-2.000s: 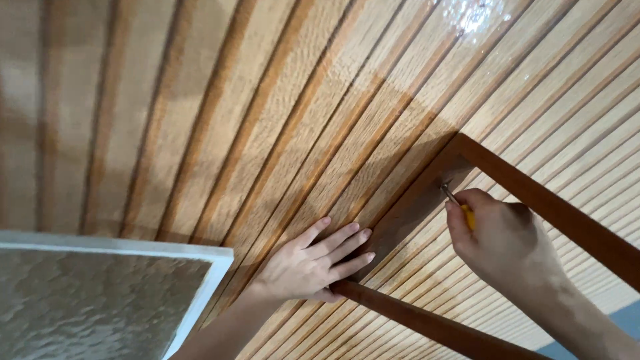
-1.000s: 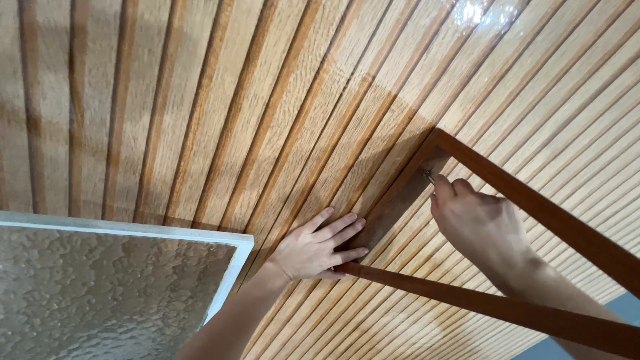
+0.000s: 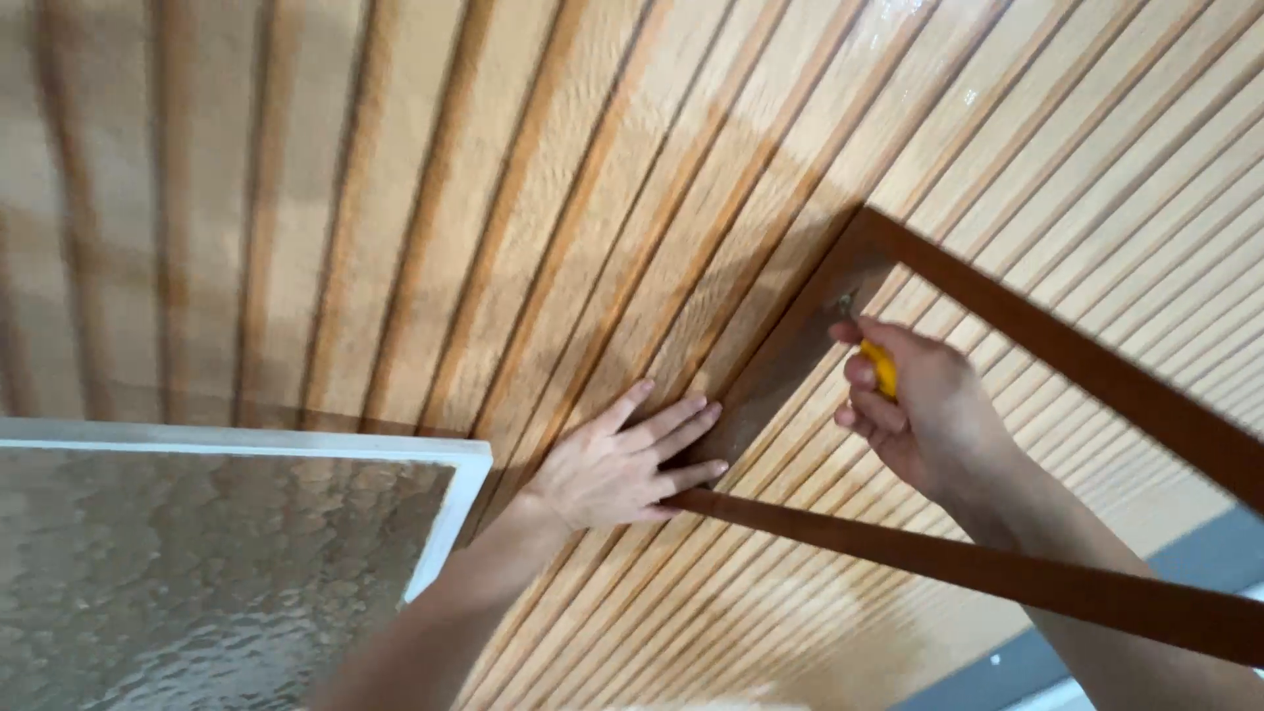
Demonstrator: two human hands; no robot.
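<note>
A dark brown frame [image 3: 790,360] with two long side bars lies against a grooved wood-panelled surface [image 3: 592,197]. My left hand [image 3: 622,464] presses with spread fingers on the panelling and the lower end of the frame's short board. In my right hand [image 3: 913,395] is a tool with a yellow handle [image 3: 879,368], likely a screwdriver; the fingers hide much of it. Its tip area is near a small metal screw or fitting [image 3: 846,301] in the short board, close to the upper corner. Whether the tip touches it cannot be told.
At the lower left is a textured glass pane [image 3: 197,573] in a white frame [image 3: 474,459], close to my left forearm. The two brown side bars [image 3: 1086,365] extend to the right, with my right forearm passing behind the lower one. A grey-blue strip [image 3: 1205,553] runs at the lower right.
My right hand has turned and opened its grip a little, showing the yellow handle that it hid one second ago. My left hand remains at the lower corner of the brown frame.
</note>
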